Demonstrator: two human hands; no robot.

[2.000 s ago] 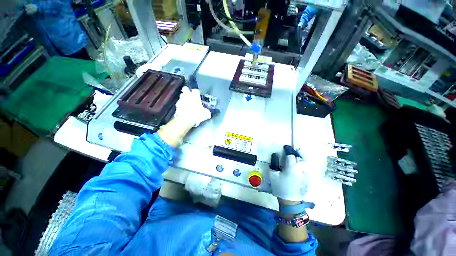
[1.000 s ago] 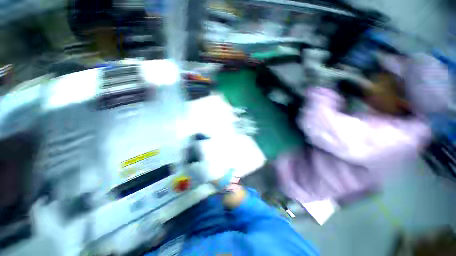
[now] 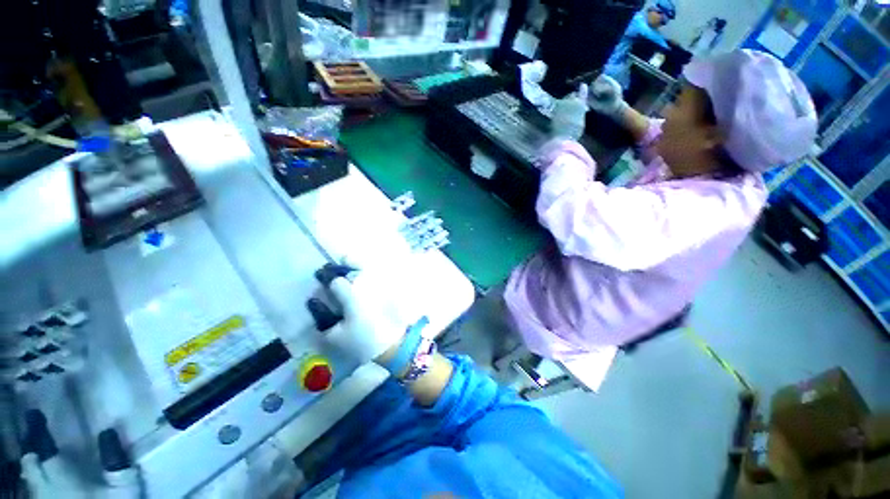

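Note:
Several small white strip parts (image 3: 44, 341) lie in rows on the pale machine table at the left, somewhat blurred. My left hand (image 3: 73, 476), in a white glove with dark fingertips, is at the lower left, partly cut off by the bottom edge, just nearer to me than the strips. Its visible fingers are apart, with nothing seen between them. My right hand (image 3: 363, 310), white-gloved with black fingertips, rests open at the machine's right edge, beyond the red emergency stop (image 3: 316, 375). The dark red-brown fixture (image 3: 182, 185) holds pale strips on the slide platform.
More strip parts (image 3: 422, 229) lie on the white bench (image 3: 444, 283) at right. A black box of tools (image 3: 310, 168) stands behind it. A person in pink (image 3: 634, 219) sits at right beside a black tray (image 3: 498, 122). A machine post (image 3: 232, 83) rises at left. Cardboard boxes (image 3: 820, 414) stand lower right.
The view has swung right, bringing the person in pink into view; the left-hand fixture has gone out of it. Several strips now show near my left hand. My right hand stays by the emergency stop.

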